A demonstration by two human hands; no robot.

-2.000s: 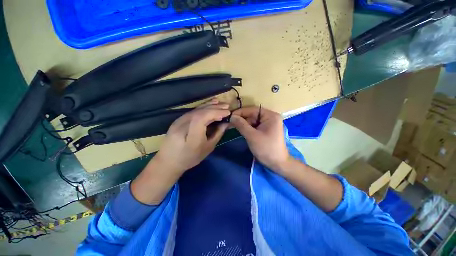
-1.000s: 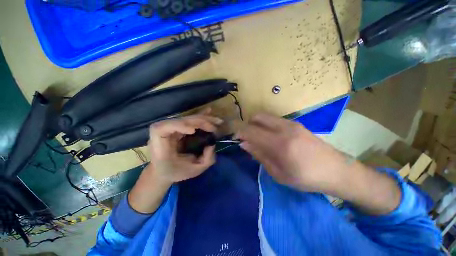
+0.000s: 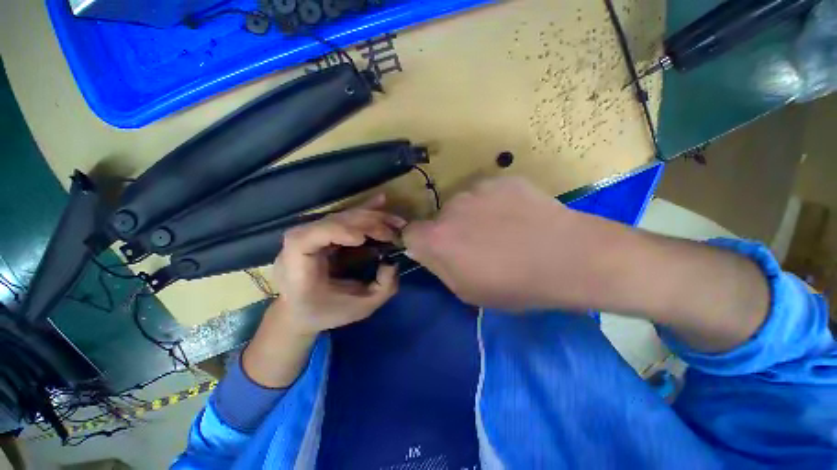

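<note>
A black padded headband (image 3: 234,246) lies nearest me on the board, its right end running into my left hand (image 3: 335,271). My left hand is curled around this dark end near the board's front edge. My right hand (image 3: 500,243) is beside it, its fingertips touching or close to the end; whether they hold a small part is hidden. Two more headbands, an upper one (image 3: 248,142) and a middle one (image 3: 294,193), lie side by side behind. A thin dark wire (image 3: 430,184) hangs from the middle one's right end.
A blue tray (image 3: 138,106) at the top holds small black discs (image 3: 307,11). A single dark disc (image 3: 505,160) and many tiny specks lie on the cardboard board (image 3: 459,92). The electric screwdriver (image 3: 725,37) lies at upper right, a cord beside it. More headbands (image 3: 64,243) and tangled wires are at left.
My right hand has moved in over the headband end, its forearm now reaching from the right. My left hand has shifted slightly left and curled around the end. The view has shifted a little.
</note>
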